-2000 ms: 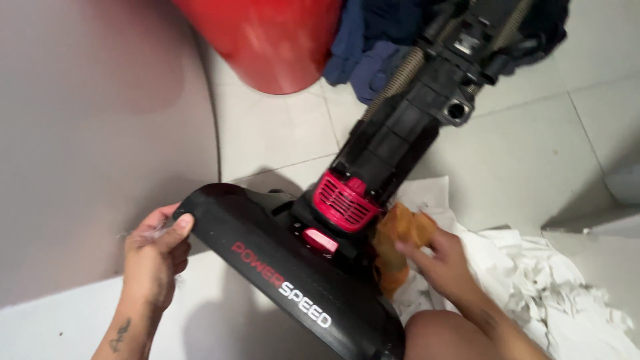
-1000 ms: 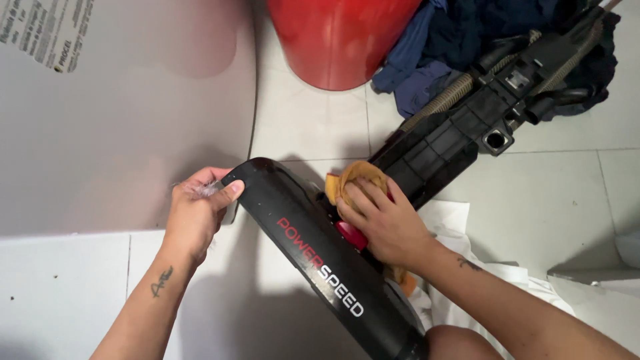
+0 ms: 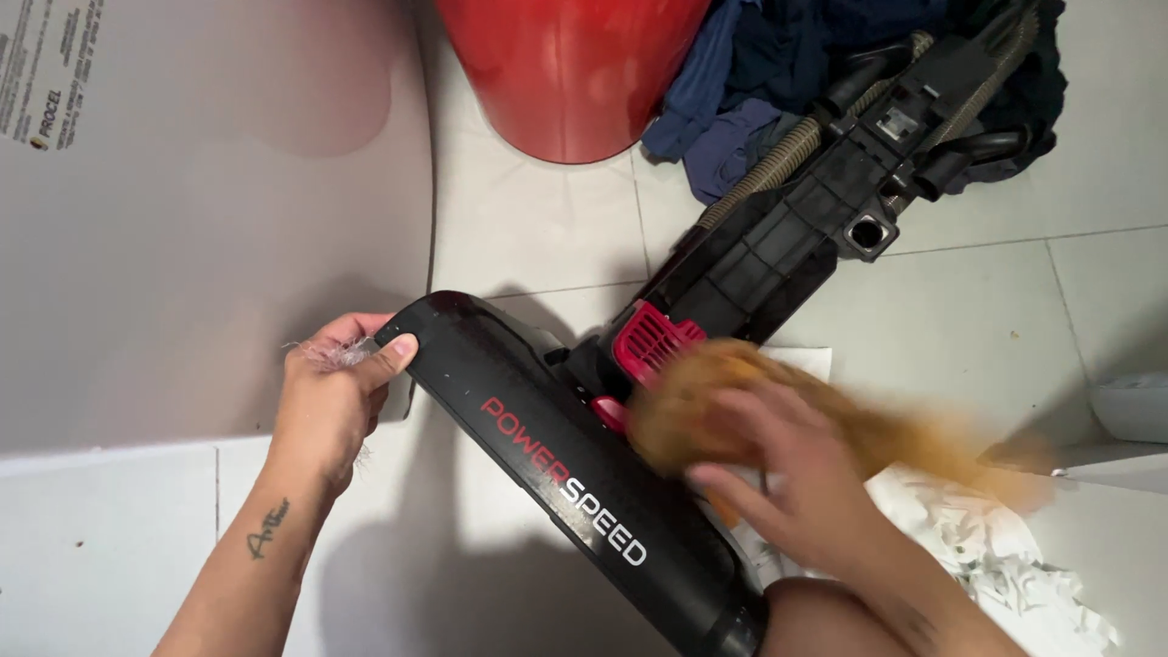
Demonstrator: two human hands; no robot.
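Note:
The black floor head of an upright vacuum cleaner (image 3: 547,438) slants across the middle, marked POWERSPEED. My left hand (image 3: 351,383) pinches its upper left corner between thumb and fingers, with a tuft of pale lint or hair (image 3: 338,353) caught against the fingers. My right hand (image 3: 785,456), blurred, is on an orange-brown cloth (image 3: 730,392) over the back edge of the head, beside the red vented piece (image 3: 652,339). From there the black vacuum body (image 3: 776,237) runs to the upper right, with a ribbed hose (image 3: 776,169) along it.
A grey appliance panel (image 3: 210,228) fills the upper left. A red bucket or bin (image 3: 575,82) stands at the top on the tiled floor (image 3: 538,228). Dark blue clothes (image 3: 785,55) lie under the vacuum's far end. Crumpled white paper or cloth (image 3: 985,547) is at lower right, near my knee.
One second ago my right hand was bunched on the cloth over the red vented piece; it is now lower, the cloth trails out to the right, and that piece shows. My left hand keeps its hold.

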